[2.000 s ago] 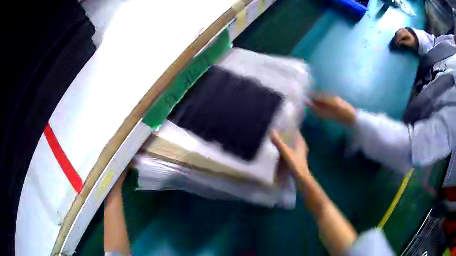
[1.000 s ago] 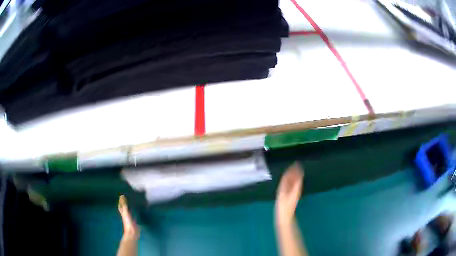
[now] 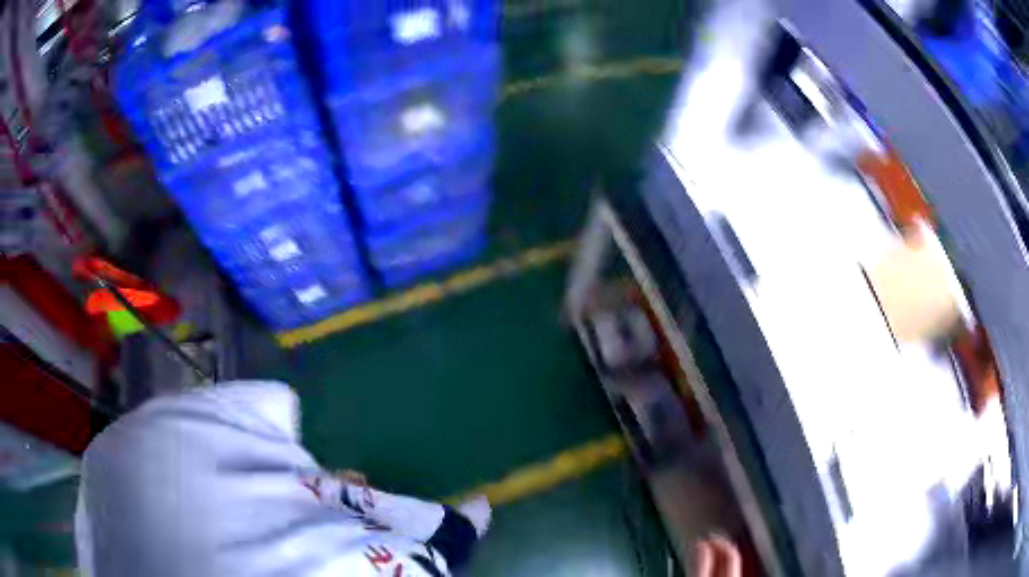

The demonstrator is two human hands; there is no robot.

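Observation:
Only a few blurred fingers show at the bottom edge, right of centre. They look like my right hand (image 3: 717, 557); the rest is cut off, and I cannot tell whether it holds anything. My left hand is not in view. A low shelf unit or cart (image 3: 739, 468) with a pale frame stands just above and beside the fingers, with blurred items inside. To its right runs a long bench with a bright white top (image 3: 790, 327), blurred, with orange and tan items on it.
A person in a white jacket (image 3: 203, 485) fills the lower left, one hand reaching toward the centre. Tall stacks of blue crates (image 3: 412, 135) stand at upper left. The green floor (image 3: 418, 394) has yellow lines (image 3: 440, 295). An orange and lime item (image 3: 130, 302) is at left.
The view has swung from the bench with black trays and white sheets to the aisle and crates. Both hands showed apart over the teal bench before; now only fingers show at the bottom edge.

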